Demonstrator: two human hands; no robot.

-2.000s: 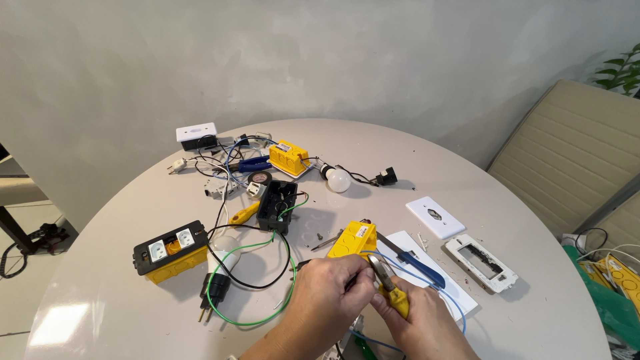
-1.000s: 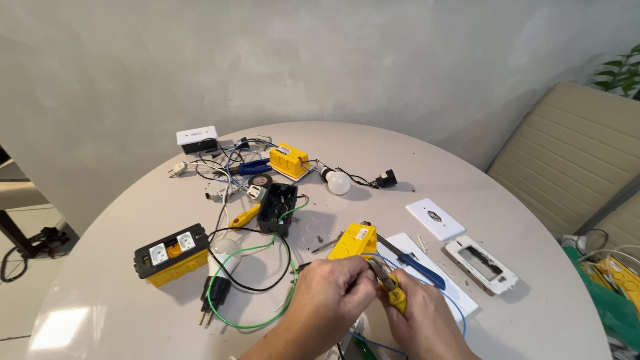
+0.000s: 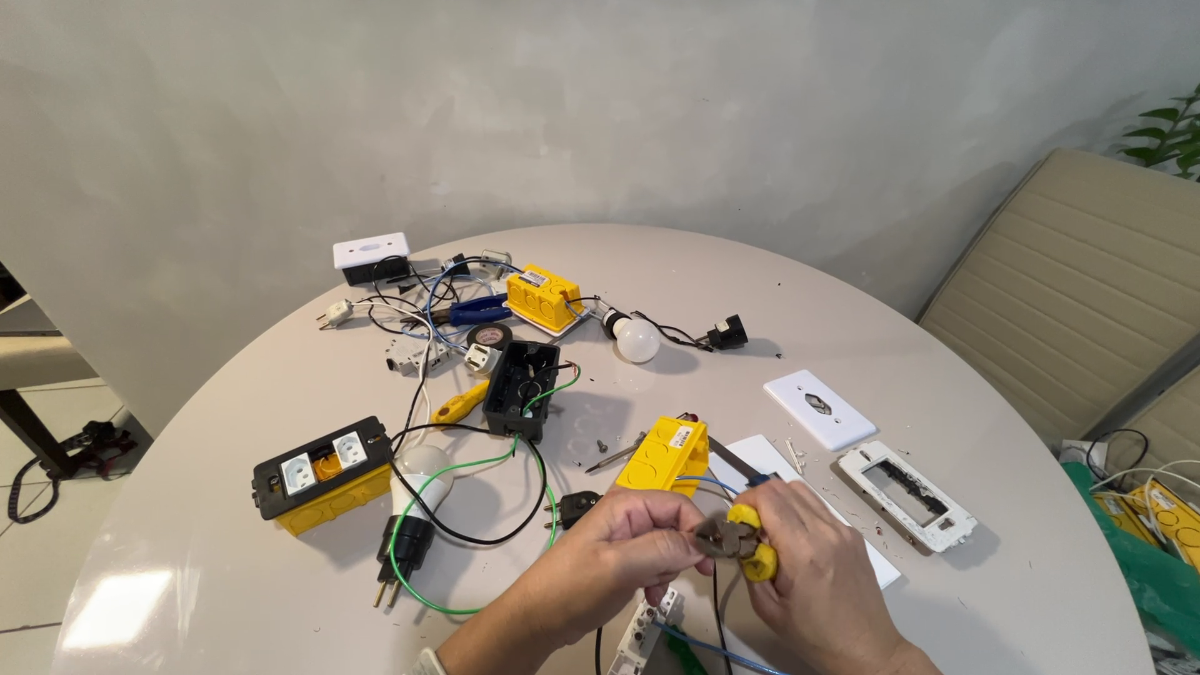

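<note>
My right hand (image 3: 816, 553) grips yellow-handled pliers (image 3: 736, 539), whose metal jaws reach my left fingertips. My left hand (image 3: 628, 548) is closed with thumb and fingers pinched at the jaws, probably on a wire end, though the fingers hide it. Just beyond the hands lies a yellow electrical box (image 3: 663, 455) with a blue wire near it. Below them are a white socket module strip (image 3: 644, 633), a black wire and a blue wire. A black plug (image 3: 574, 509) is left of my left hand. A blue-handled tool (image 3: 750, 469) rests behind my right hand on a white plate (image 3: 877, 558).
A black box (image 3: 520, 389) with a green wire stands mid-table. A yellow box with sockets (image 3: 328, 487) and a bulb (image 3: 427, 464) are at left. Farther back lie another bulb (image 3: 638, 340), blue pliers (image 3: 478, 310) and tape (image 3: 489, 336). At right are a cover plate (image 3: 820, 410) and mounting frame (image 3: 907, 497).
The pliers have turned in my right hand, and their jaws now show side-on at my left fingertips. Both hands stay close together in front of the yellow box.
</note>
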